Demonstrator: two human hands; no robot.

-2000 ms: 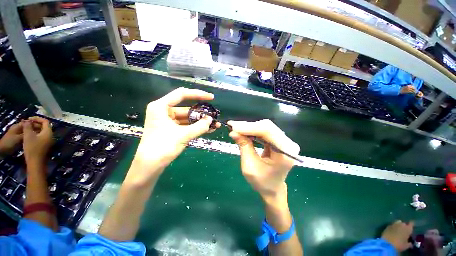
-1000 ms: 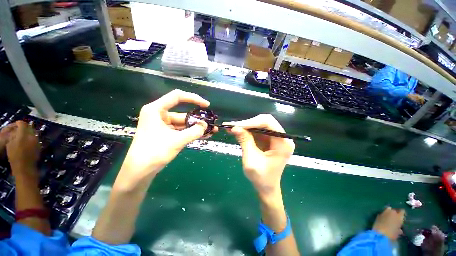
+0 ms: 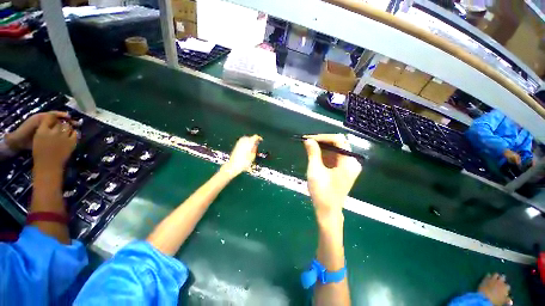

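Note:
My left hand (image 3: pixel 240 158) reaches out low over the white rail at the belt's near edge, fingers bent together. A small dark unit (image 3: pixel 262 155) with a silvery bit lies right beside its fingertips; whether the fingers grip it cannot be told. My right hand (image 3: pixel 328 170), with a blue wrist band, is raised to the right and holds a thin black pen-like tool (image 3: pixel 339 149), its narrow tip pointing left. Other small dark units lie on the green belt, one (image 3: pixel 192 130) further left and one (image 3: pixel 435 210) to the right.
A black pocketed tray (image 3: pixel 110 173) with silvery parts is at left, near a neighbour's hands (image 3: pixel 52 140). A post (image 3: pixel 67 60) stands behind it. Black trays (image 3: pixel 373 119) and white stacked trays (image 3: pixel 250 69) are beyond the belt. Another worker's hand (image 3: pixel 495 291) is at lower right.
My left hand has moved away from the tool and down to the rail; the round assembly is no longer held up between my hands. My right hand has moved slightly right. The view has shifted.

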